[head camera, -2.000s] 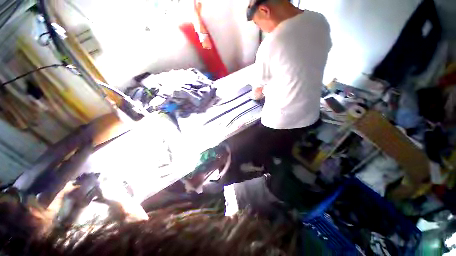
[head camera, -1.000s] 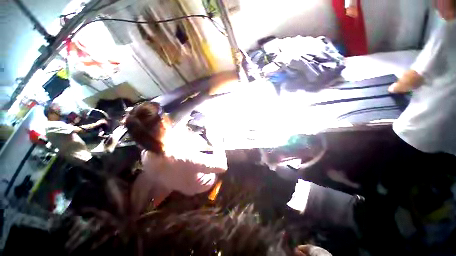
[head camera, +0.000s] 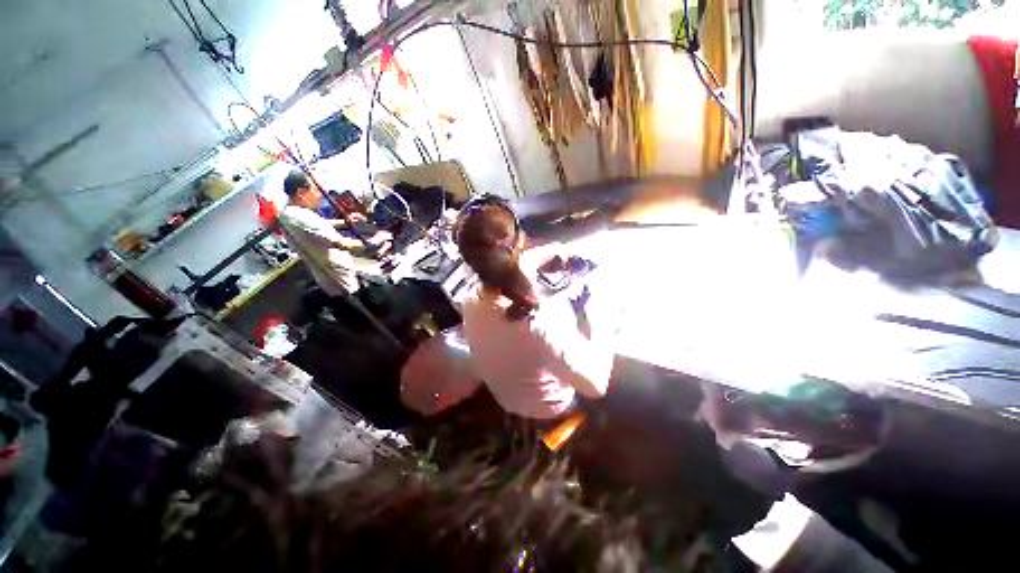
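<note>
Neither of my hands can be made out. Dark brown hair or fur (head camera: 447, 509), blurred, covers the bottom of the picture. A long table (head camera: 705, 297) stands ahead, its surface washed out by glare. A heap of blue-grey and white cloth (head camera: 884, 196) lies at its right back. Dark strips (head camera: 962, 327) lie on the table at the right edge. A person in a light top (head camera: 537, 347) is at the table's near left end, with small dark items in front.
Another person (head camera: 324, 241) works at a bench further back left. Dark and grey cloth heaps (head camera: 224, 392) stand at left. A white piece (head camera: 777, 537) is at the bottom right, below the table. Long yellow-brown pieces (head camera: 643, 101) hang on the wall; red cloth (head camera: 995, 101) hangs at far right.
The view has swung left. The standing person in white and the blue crate have left the picture. The person at the table and the back left area have come in.
</note>
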